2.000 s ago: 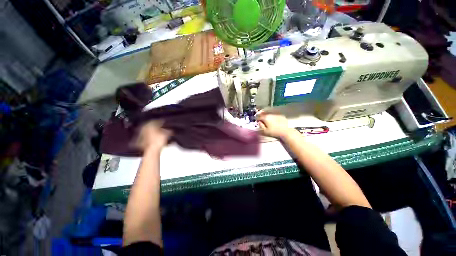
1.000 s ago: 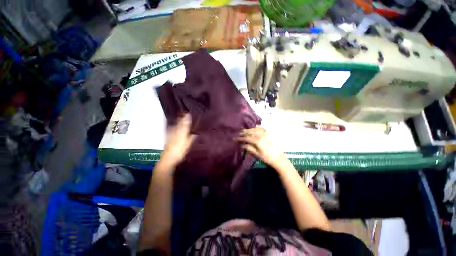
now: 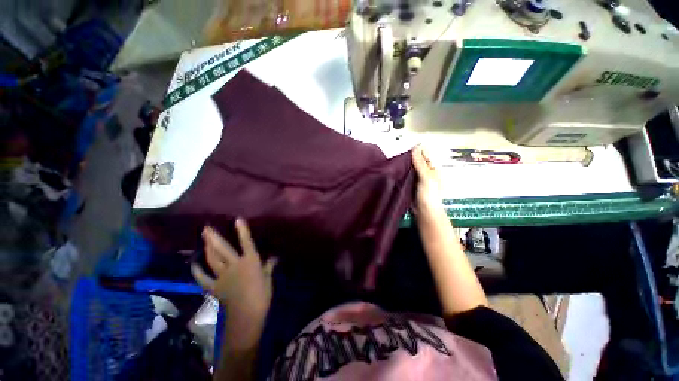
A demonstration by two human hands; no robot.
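Note:
A dark maroon fabric piece [image 3: 290, 167] lies spread over the left part of the white table and hangs over its front edge. A seam line crosses it. My right hand [image 3: 423, 175] pinches its right corner, just in front of the sewing machine. My left hand [image 3: 237, 269] is at the cloth's lower left edge with its fingers spread; whether it touches the cloth is hard to tell. The presser foot and needle area [image 3: 387, 119] of the cream sewing machine [image 3: 625, 59] is behind the cloth, with no fabric under it.
Thread snips [image 3: 488, 156] lie on the machine bed, right of my right hand, beside a slim pale strip [image 3: 555, 155]. A blue crate [image 3: 112, 327] stands at the lower left. The green table edge [image 3: 551, 208] runs along the front. A brown packet [image 3: 268, 16] lies behind the table.
The cloth has been spread out towards the left and turned. My left hand has moved down and its fingers have opened. My right hand has moved right and up to the cloth's corner.

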